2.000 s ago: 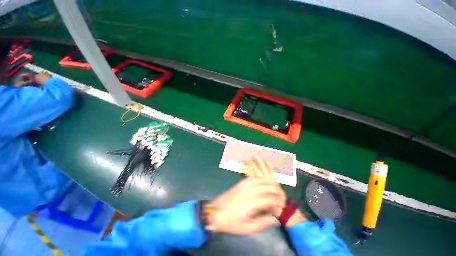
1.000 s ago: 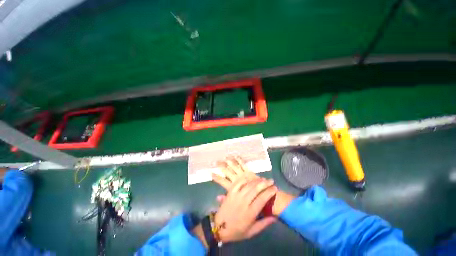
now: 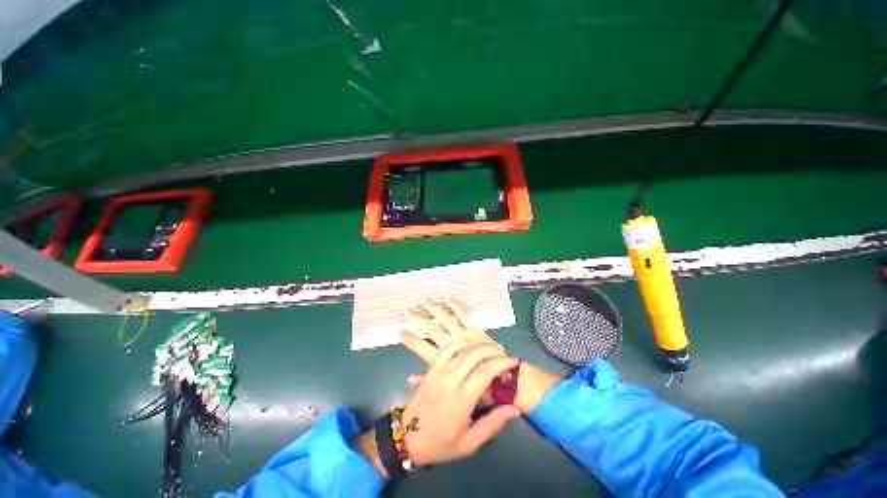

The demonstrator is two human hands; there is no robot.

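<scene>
A pale adhesive sheet (image 3: 389,303) with fine rows lies at the bench's back edge. My right hand (image 3: 449,336) lies palm down with spread fingertips on the sheet's lower part and holds nothing. My left hand (image 3: 452,404) lies across the back of my right hand near its dark red wristband, fingers extended, with no object in it. A round mesh-like screw dish (image 3: 578,325) stands to the right of the sheet. A yellow electric screwdriver (image 3: 656,287) lies right of the dish, across the white rail, dark tip towards me.
A black tablet in a red frame (image 3: 447,231) sits on the green belt (image 3: 584,185) beyond the sheet. Another red frame (image 3: 185,233) and part of a further one are at left. A pile of green-white cable parts (image 3: 197,358) lies on the bench at left, near a grey post (image 3: 58,272).
The view has turned, so the scene appears rotated and another person's arm is mostly out of view at left. My left hand still lies over my right hand.
</scene>
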